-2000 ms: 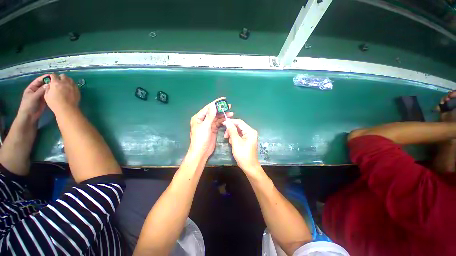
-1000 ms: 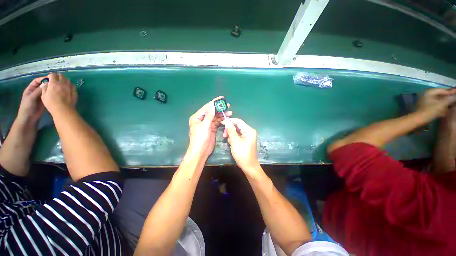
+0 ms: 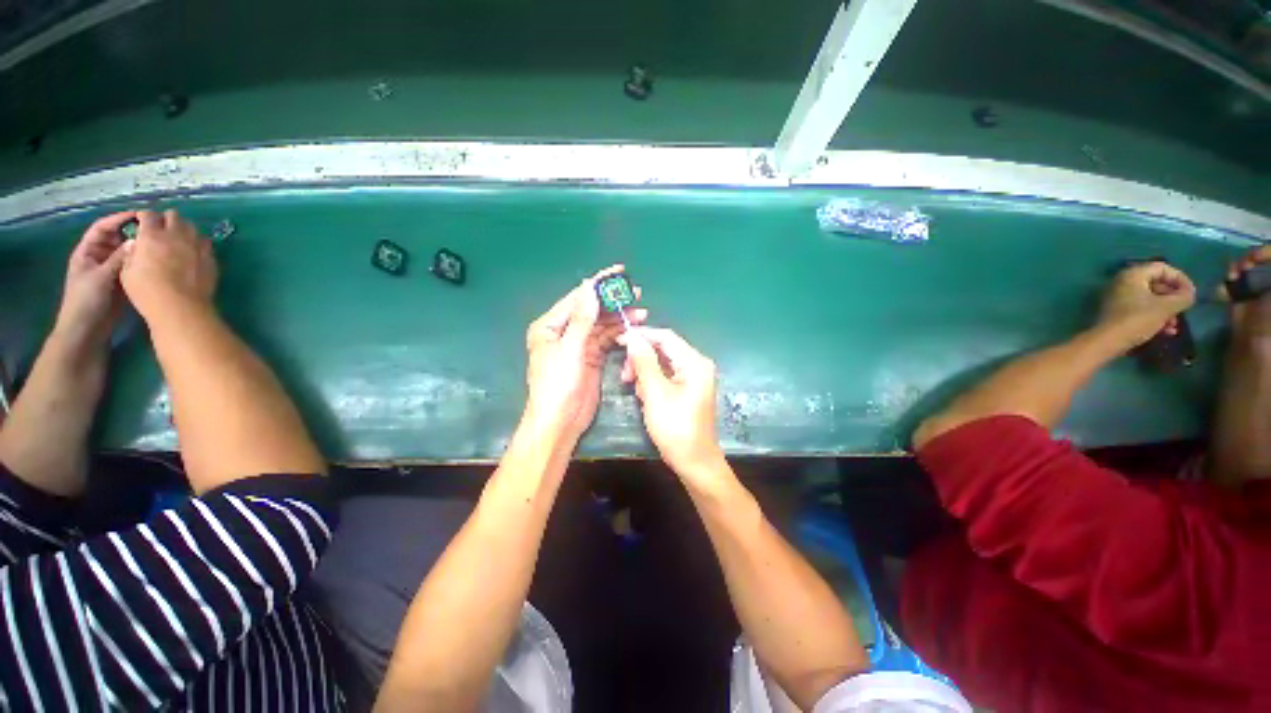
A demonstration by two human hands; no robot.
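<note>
My left hand [image 3: 565, 357] holds a small black housing with a green board inside [image 3: 615, 291] between its fingertips, above the green bench, with the green face up. My right hand [image 3: 672, 387] holds a slim pale tool [image 3: 625, 319] like a pen. The tool's tip is at the lower edge of the green board; whether it touches cannot be told. Two similar dark units, one at the left [image 3: 389, 256] and one beside it [image 3: 448, 265], lie on the bench left of my hands.
A shiny plastic packet [image 3: 874, 220] lies near the whitish rail [image 3: 558, 166], right of my hands. An upright post [image 3: 845, 87] rises from the rail. Beyond it, a green surface carries small parts [image 3: 637, 82]. Neighbours' arms rest at left [image 3: 230, 362] and right [image 3: 1038, 365].
The small parts beyond the rail have shifted left. The right neighbour's arm has moved over the dark block. My hands have barely moved and hold the same unit and tool.
</note>
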